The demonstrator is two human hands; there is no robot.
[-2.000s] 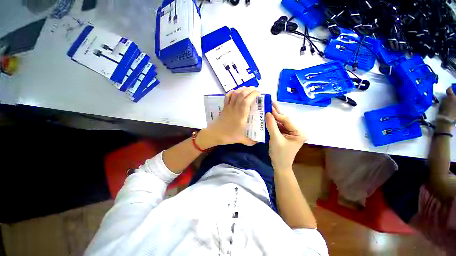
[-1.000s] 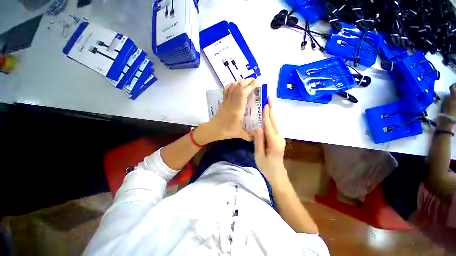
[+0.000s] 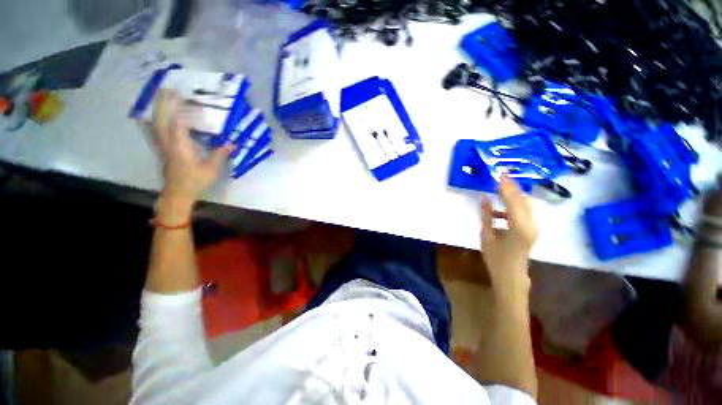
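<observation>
My left hand (image 3: 184, 150), blurred, is at the fanned pile of packed boxes (image 3: 252, 144) on the left. Its fingers lie over the top white-and-blue retail box (image 3: 207, 101), with the thumb near its lower edge. My right hand (image 3: 509, 225) is at the table's front edge with thumb and fingers apart. Its fingertips reach the lower edge of a blue insert tray (image 3: 524, 156) that overlaps another blue tray (image 3: 467, 168). Firm contact there cannot be told. Small plugs show on the trays and black cable sticks out at the right.
A tall box stack (image 3: 307, 79) and a loose retail box (image 3: 381, 133) are at the centre. More blue trays (image 3: 628, 229) lie right, below a black cable heap (image 3: 609, 47). Another person's arm (image 3: 704, 269) is at the right edge. Red stools (image 3: 233, 277) stand below the table.
My hands have moved apart. The left hand went from the centre to the fanned pile, the right hand to the blue trays. The box is gone from between them. The view has shifted.
</observation>
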